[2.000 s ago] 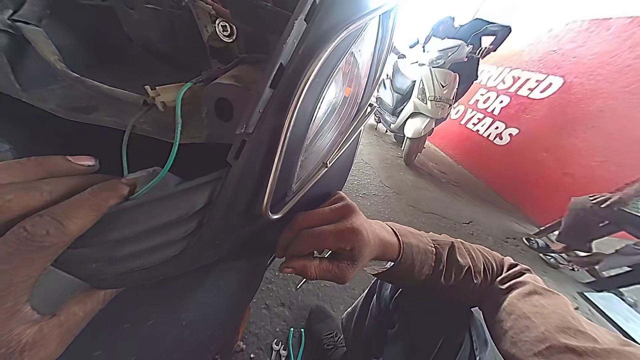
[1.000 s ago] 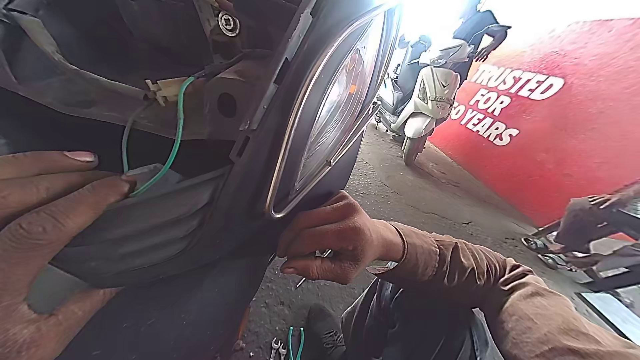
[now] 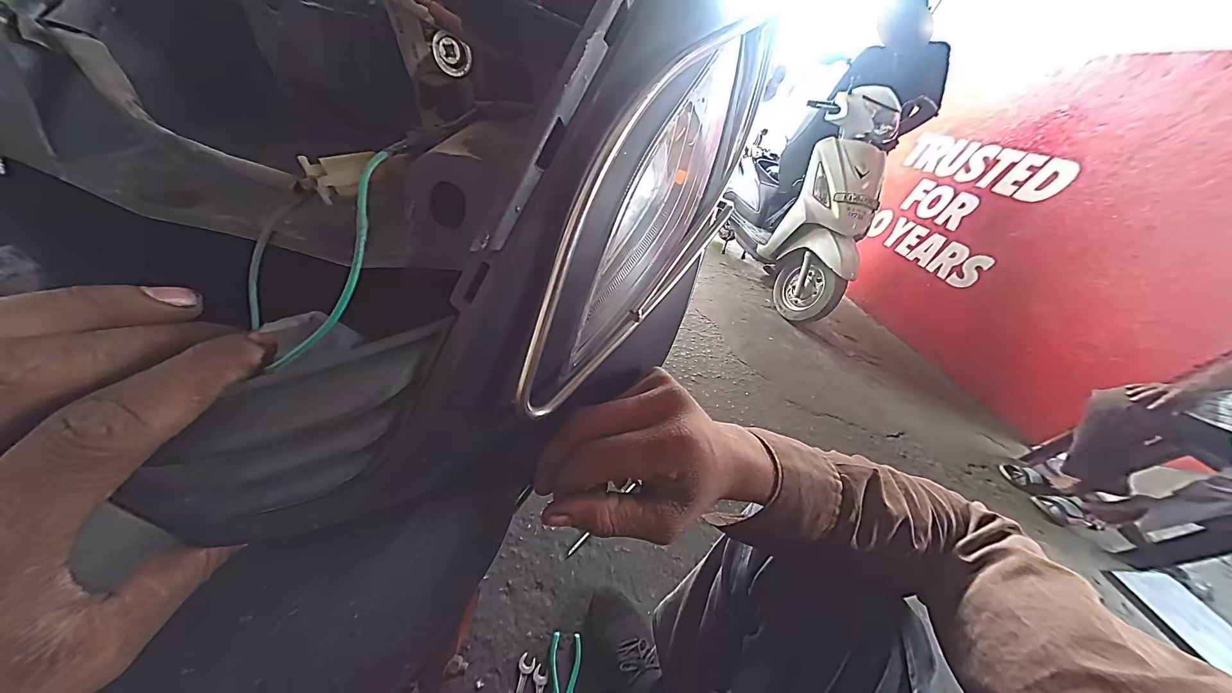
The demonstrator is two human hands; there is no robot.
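My left hand (image 3: 106, 452) spreads over the dark plastic body panel (image 3: 289, 433) of a two-wheeler, fingertips beside a green wire (image 3: 358, 250) that runs up to a cream connector (image 3: 337, 175). What the fingers may pinch there cannot be told. Below the chrome-edged lamp (image 3: 654, 192), my right hand (image 3: 635, 462) is closed at the panel's lower edge, with a thin metal tool (image 3: 579, 545), perhaps a screwdriver shaft, showing at its fingers. A screw or bolt with a washer (image 3: 450, 54) sits in the frame above.
On the ground lie green-handled pliers (image 3: 566, 662) and open-end wrenches (image 3: 527, 669), beside a shoe (image 3: 618, 640). A white scooter (image 3: 828, 202) with a person (image 3: 885, 77) behind it stands near a red painted wall (image 3: 1088, 289). Another seated person's legs (image 3: 1126, 443) show at right.
The person behind the white scooter has shifted and now stands more upright. The scooter's front has turned slightly. Both my hands stay in about the same places.
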